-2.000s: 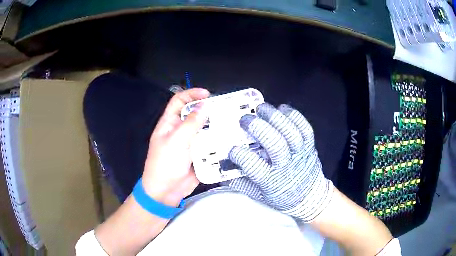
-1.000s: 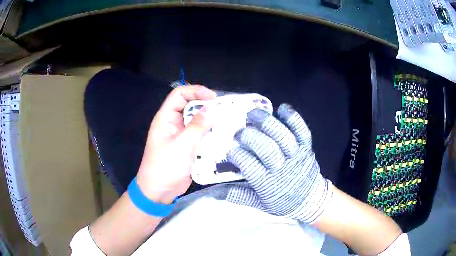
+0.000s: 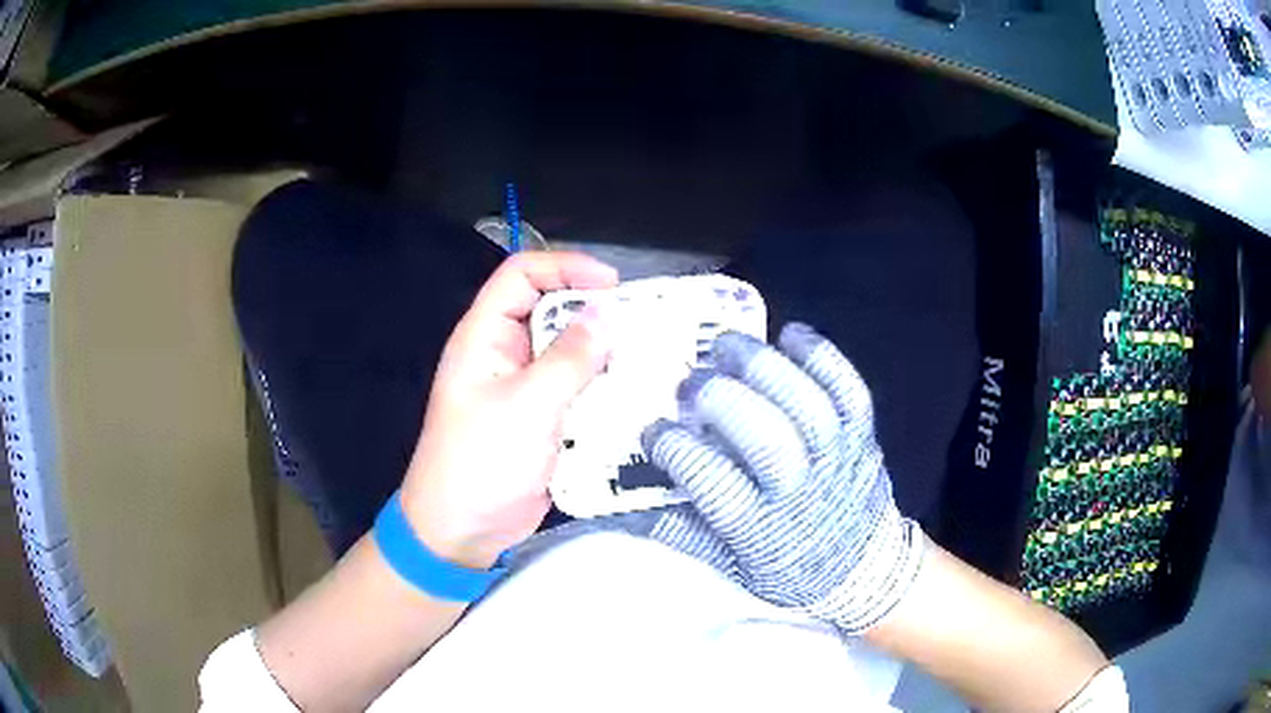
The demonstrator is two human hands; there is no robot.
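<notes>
A white rounded-square housing shell is held above my lap, its slotted face towards me. My bare left hand, with a bright blue wrist strap, grips the shell's left side, thumb on its face. My right hand, in a grey-and-white striped glove, lies over the right side with fingertips on the face. The fingers hide part of the shell; whether they pinch anything cannot be seen. The face is overexposed, and a dark opening shows near its lower edge.
A black board tray with rows of green-yellow circuit boards stands at the right. An open carton is at the left, with stacked white housings beyond. The green bench crosses the top; white housings stand top right.
The shell has tilted and shifted slightly right and down in my left hand. My gloved fingers have moved a little over its face, uncovering slots near the upper right.
</notes>
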